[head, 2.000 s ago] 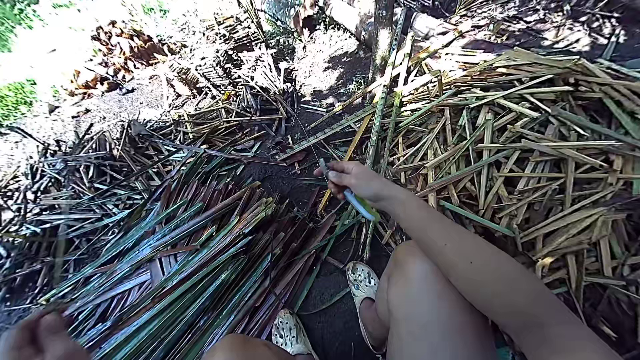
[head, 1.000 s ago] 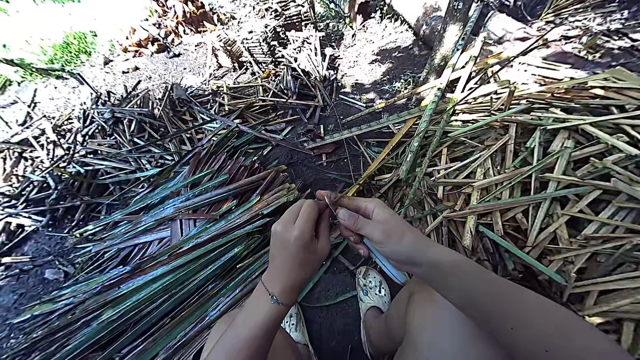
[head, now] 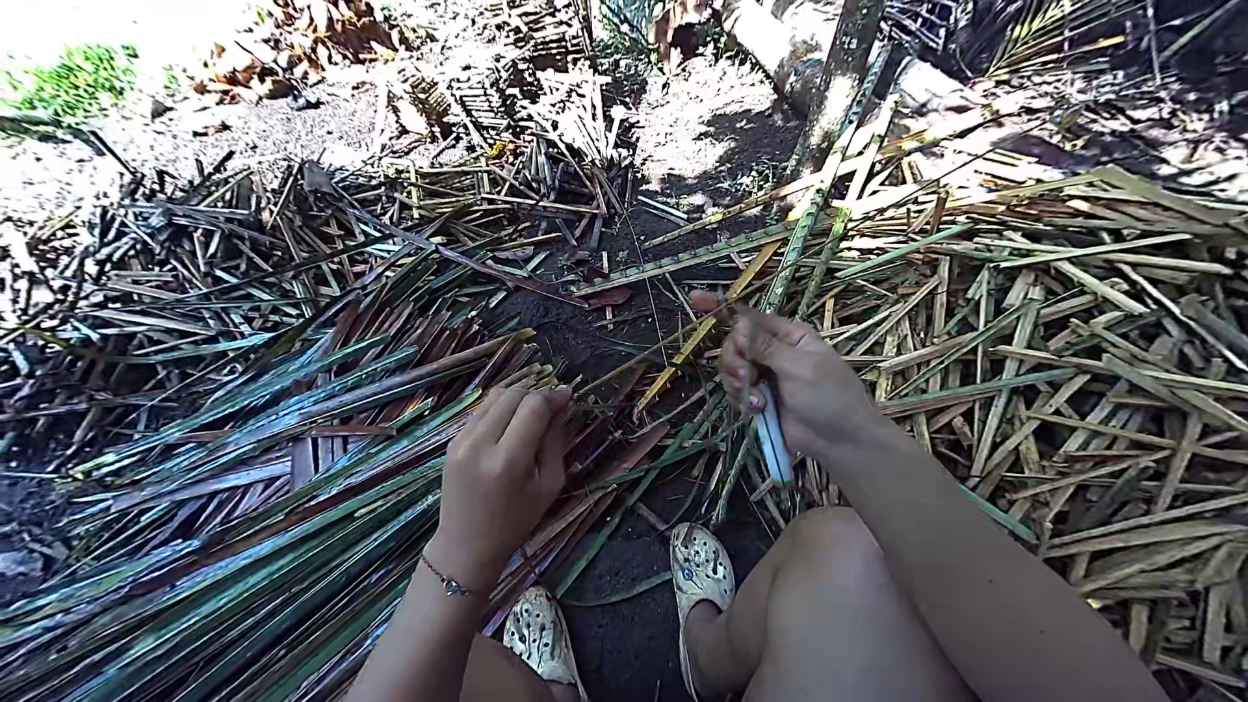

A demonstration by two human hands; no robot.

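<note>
My right hand (head: 780, 380) is closed around a knife whose pale blue part (head: 772, 439) shows below the fingers; the rest of it is hard to make out. To its left, my left hand (head: 507, 458) has its fingertips pinched on what seems to be the end of a thin leaf strip, just above the bundle of long green and brown palm leaf strips (head: 292, 517). The two hands are apart. Short yellowish cut palm pieces (head: 1063, 361) lie heaped on the right, beyond my right wrist.
Darker cut pieces (head: 127, 292) are piled at the left. A slim trunk (head: 843, 78) stands at the back, near a log (head: 770, 44). Long leaf stalks (head: 804, 239) lean over the right heap. My feet in pale clogs (head: 702, 565) rest on dark soil (head: 624, 624).
My left hand came from the lower left corner to meet my right hand a second ago. Since then the hands have moved apart, the left one to the left.
</note>
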